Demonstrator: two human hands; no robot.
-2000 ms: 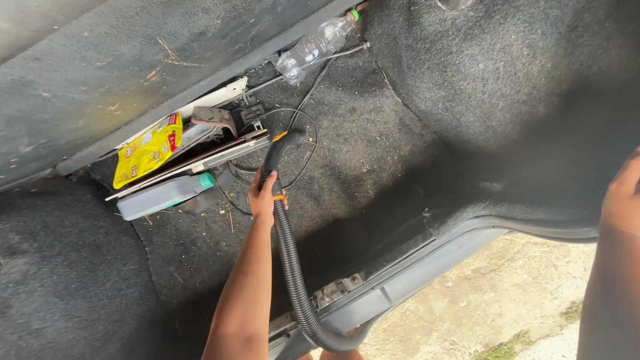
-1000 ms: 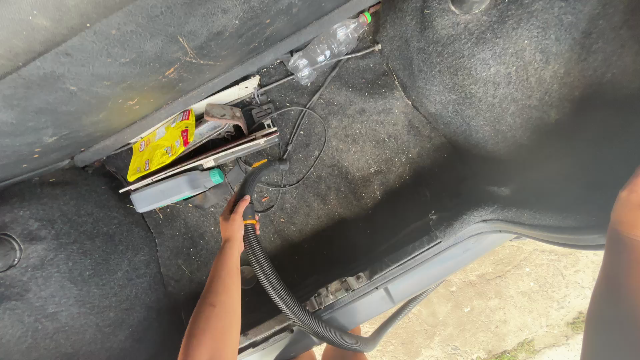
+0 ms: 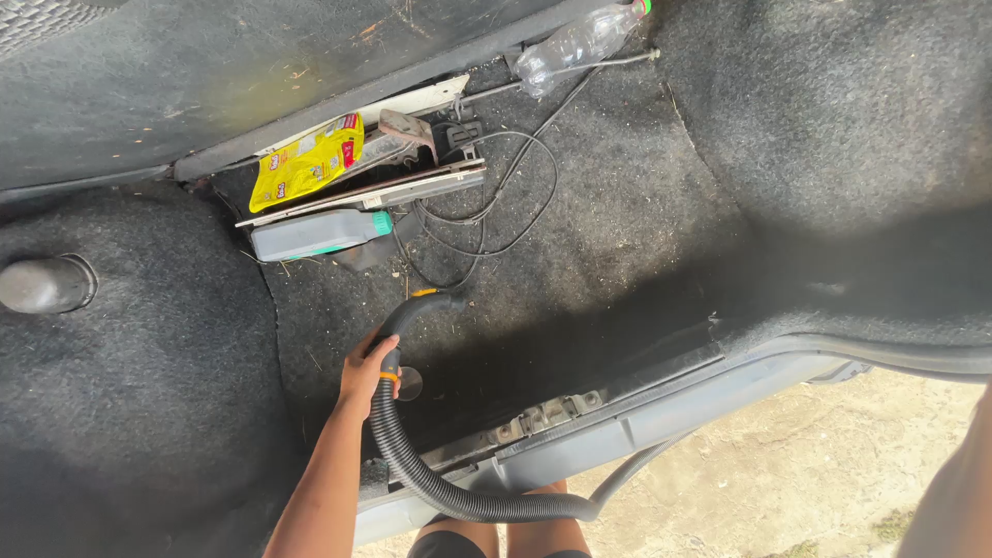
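My left hand (image 3: pixel 372 372) is closed around the curved black handle of a vacuum cleaner hose (image 3: pixel 480 504), by its orange ring. The open end of the curved vacuum tube (image 3: pixel 418 304) lies on or just above the dark carpet (image 3: pixel 620 209) of a car trunk, just below a loop of thin black cable (image 3: pixel 535 221). Pale crumbs and bits of straw dot the carpet. From my hand the ribbed hose bends down over the trunk sill. Only my right forearm shows, blurred at the right edge; the right hand is out of view.
Along the seat back lie a yellow packet (image 3: pixel 310 163), metal rails (image 3: pixel 372 194), a rusty bracket (image 3: pixel 407 128), a grey bottle with a green cap (image 3: pixel 322 235) and a clear plastic bottle (image 3: pixel 577 48) beside a thin rod. The trunk sill with its metal latch (image 3: pixel 542 418) runs along the near side.
My left hand has drawn the vacuum tube away from the metal rails and the grey bottle, toward the sill. The right hand has left the view. The view has shifted somewhat.
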